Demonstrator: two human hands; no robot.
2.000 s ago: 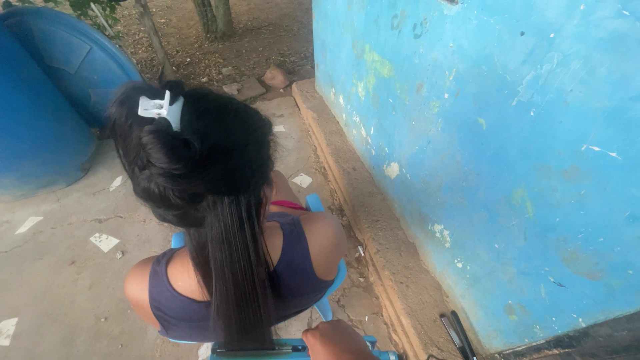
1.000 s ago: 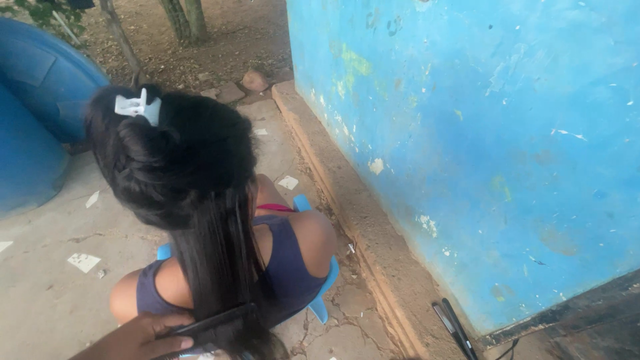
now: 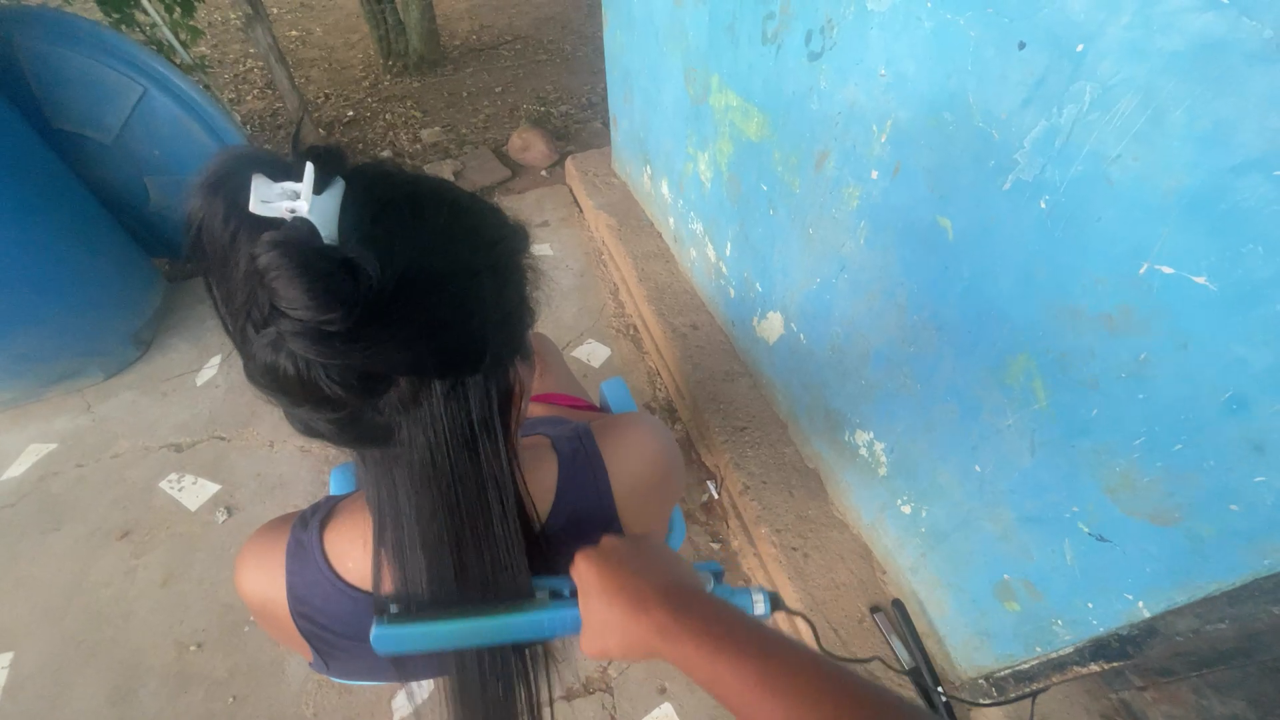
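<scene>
A person with long dark hair (image 3: 450, 500) sits with their back to me on a light blue plastic chair (image 3: 342, 479). Part of the hair is gathered on top of the head under a white claw clip (image 3: 297, 200); the rest hangs straight down the back. My right hand (image 3: 635, 597) is closed around a blue hair straightener (image 3: 480, 628), which lies across the lower hanging hair with strands passing between its plates. A cord runs from its right end. My left hand is out of view.
A second, black hair straightener (image 3: 912, 655) rests on the concrete ledge (image 3: 700, 400) at the foot of the blue wall (image 3: 950, 300). Large blue plastic barrels (image 3: 70, 250) stand at the left. Stones (image 3: 532, 147) and tree trunks (image 3: 400, 30) are farther back.
One second ago, a hand at lower left held a dark comb against the hair; neither shows now. My right hand, unseen then, has come in with the blue straightener on the hair.
</scene>
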